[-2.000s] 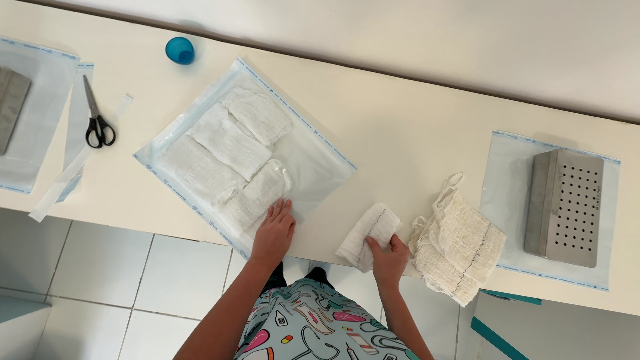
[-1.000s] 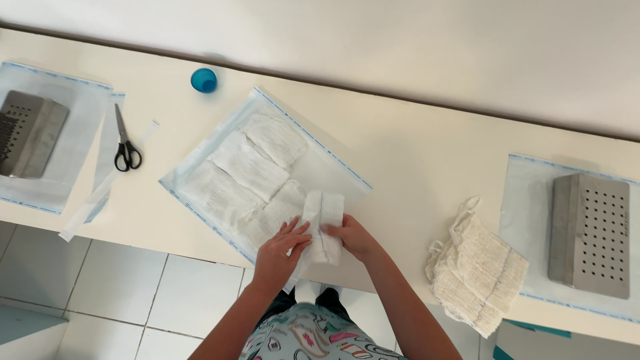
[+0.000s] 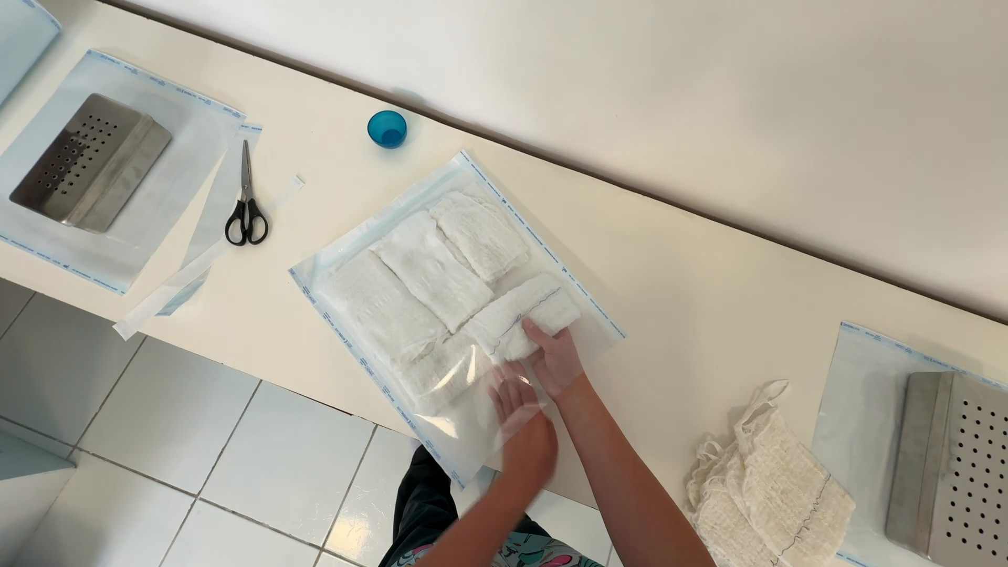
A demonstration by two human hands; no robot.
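A clear-fronted sterilization pouch point(image 3: 579, 299) with blue printed edges lies slantwise on the table, several folded white gauze pads point(image 3: 429, 272) inside it. My right hand point(image 3: 555, 354) is within the pouch's open end, thumb on top of a folded gauze pad with a dark thread point(image 3: 524, 315), gripping it beside the other pads. My left hand point(image 3: 520, 402) is at the same end, its fingers spread under the clear film; whether they pinch the film cannot be told. Right of my hands, a stack of cream gauze pads point(image 3: 772, 488) lies at the table's front edge.
Black-handled scissors point(image 3: 246, 201) and cut pouch strips point(image 3: 169, 291) lie to the left. Beyond them a perforated metal box point(image 3: 90, 161) is in a pouch. A small blue cup point(image 3: 387, 129) stands near the wall. Another perforated metal box point(image 3: 957, 468) rests on a pouch at right.
The folded gauze pad, held in both hands over the pouch's front end one second ago, is now inside the pouch in my right hand. My left hand has let go of it. The view has shifted.
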